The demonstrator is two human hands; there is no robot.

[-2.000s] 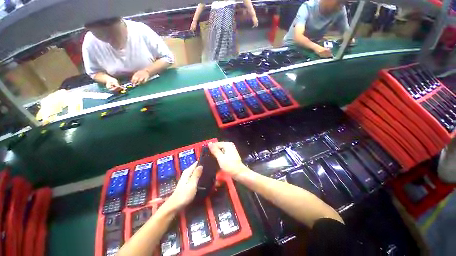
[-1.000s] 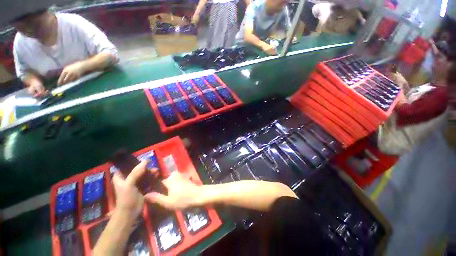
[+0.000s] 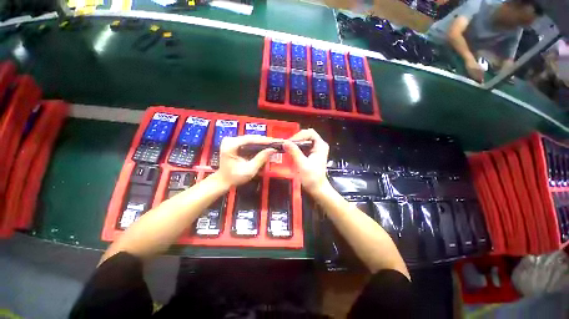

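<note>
My left hand point(image 3: 243, 161) and my right hand point(image 3: 307, 158) both grip a black phone point(image 3: 274, 147), held edge-on above the top right of the red phone tray point(image 3: 109, 215). The phone lies level between my fingers. Several phones with blue screens, such as this phone point(image 3: 157, 137), fill the tray's back row. An uncovered phone point(image 3: 245, 210) lies in the front row among others with pale label patches. The slot under my hands shows bare red. My forearms hide part of the front row.
A second red tray point(image 3: 264, 107) of phones lies farther back. The black cover tray point(image 3: 462, 252) is at right, with slanting stacked red trays point(image 3: 511, 187) beyond it. More red trays point(image 3: 47, 156) stand at left. A person point(image 3: 480, 31) works across the bench.
My view has shifted, and the near tray shows more fully. Both hands now hold the phone level and edge-on; one second ago it was tilted up over the tray.
</note>
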